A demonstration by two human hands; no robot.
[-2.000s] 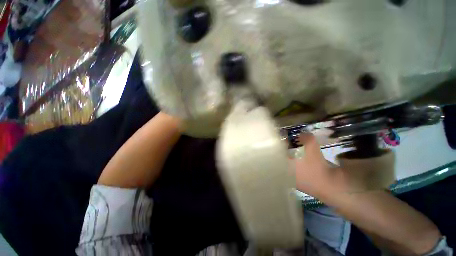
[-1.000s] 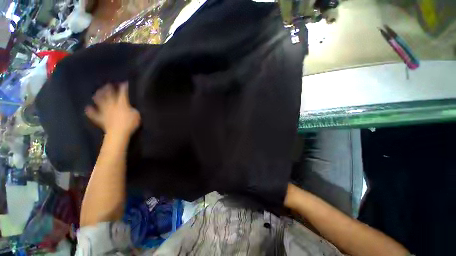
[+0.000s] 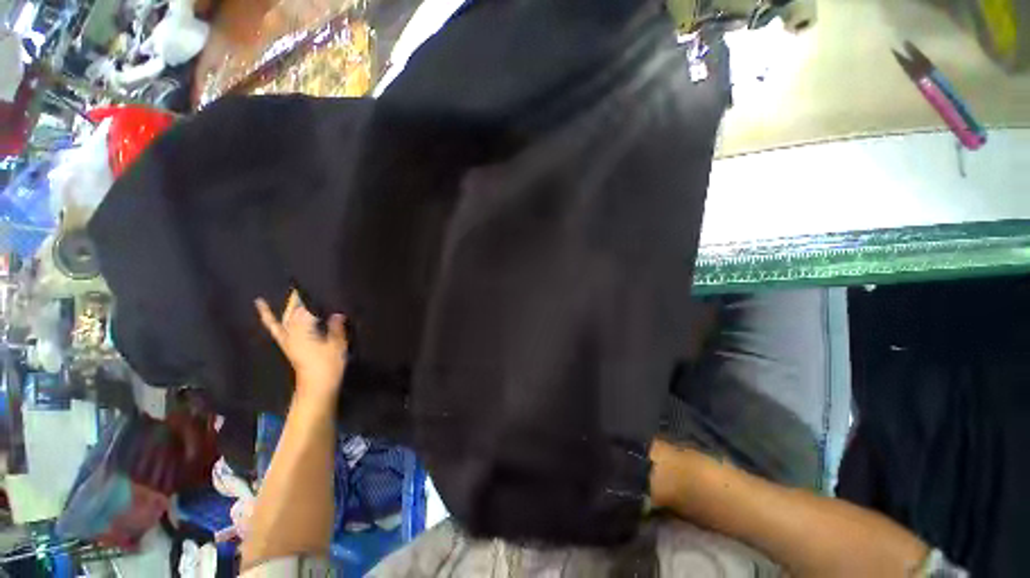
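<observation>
A large black cloth garment [image 3: 531, 271] spreads from the machine's needle area down over my lap and out to the left. My left hand [image 3: 311, 344] lies on its left part with the fingers apart, and dark cloth shows between thumb and fingers. My right forearm [image 3: 779, 508] comes in from the lower right; my right hand is hidden by the garment's lower edge. The presser foot area [image 3: 697, 57] shows at the garment's upper right corner. Thread snips [image 3: 943, 99] with pink and blue handles lie on the beige machine bed [image 3: 836, 79].
The white table [image 3: 870, 192] has a green measuring-marked edge [image 3: 881, 257]. Black cloth [image 3: 937, 418] hangs at the right. A blue crate [image 3: 378, 508] stands below left. A red object [image 3: 136, 133] and plastic-wrapped material [image 3: 305, 57] lie at the upper left.
The machine head no longer fills the view. My left hand has moved onto the spread garment, then lower and slightly right. The garment's lower edge hangs lower, beside my right wrist.
</observation>
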